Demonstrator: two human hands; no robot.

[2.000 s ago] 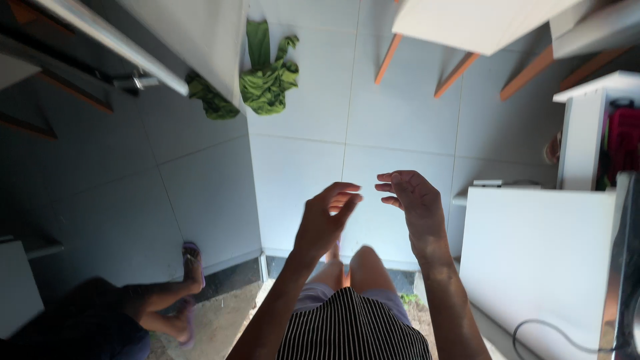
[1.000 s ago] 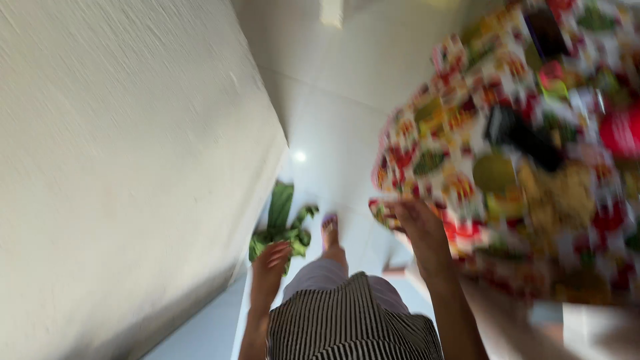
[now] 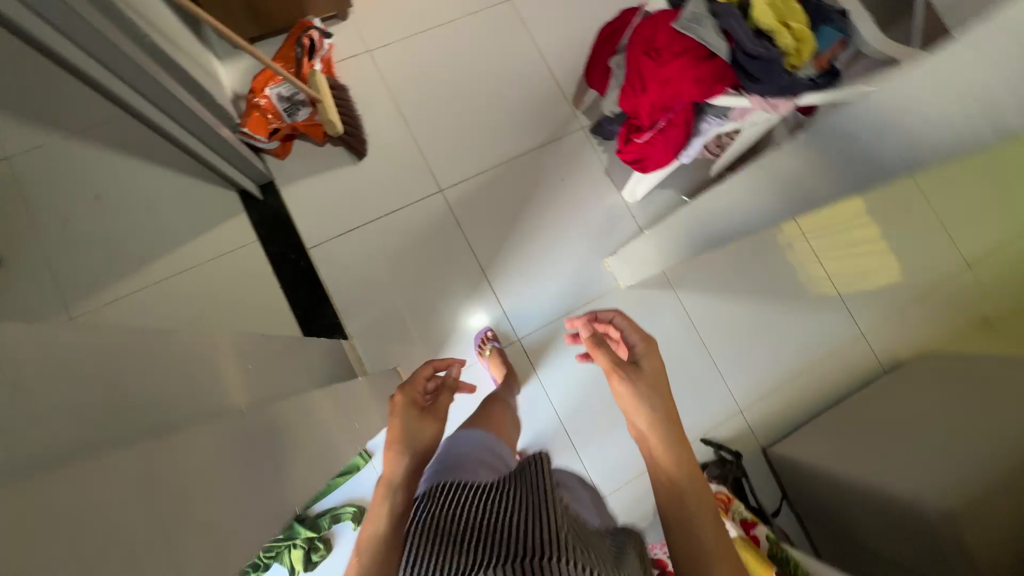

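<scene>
My left hand (image 3: 424, 408) hangs in front of my striped top (image 3: 520, 528), its fingers loosely curled with nothing between them. To the right, my right hand (image 3: 624, 368) is also empty, its fingers bent and apart from the thumb. Neither hand touches anything. Below and between them, a foot in a purple flip-flop (image 3: 485, 340) stands on the tiled floor (image 3: 552, 216). Green cloth (image 3: 300, 540) lies on the floor at the lower left, beyond my left forearm.
A wooden-handled broom (image 3: 328, 104) rests by an orange plastic bag (image 3: 280, 96) at the upper left. Clothes (image 3: 664, 80) are heaped on a white plastic chair (image 3: 652, 182). A wall end (image 3: 640, 260) juts in from the right. A black threshold strip (image 3: 292, 264) crosses the doorway at left.
The view has moved a lot, past the flowered tablecloth, to a floor with a broom and piled clothes. The green cloth is now at the lower left. Both hands stay empty.
</scene>
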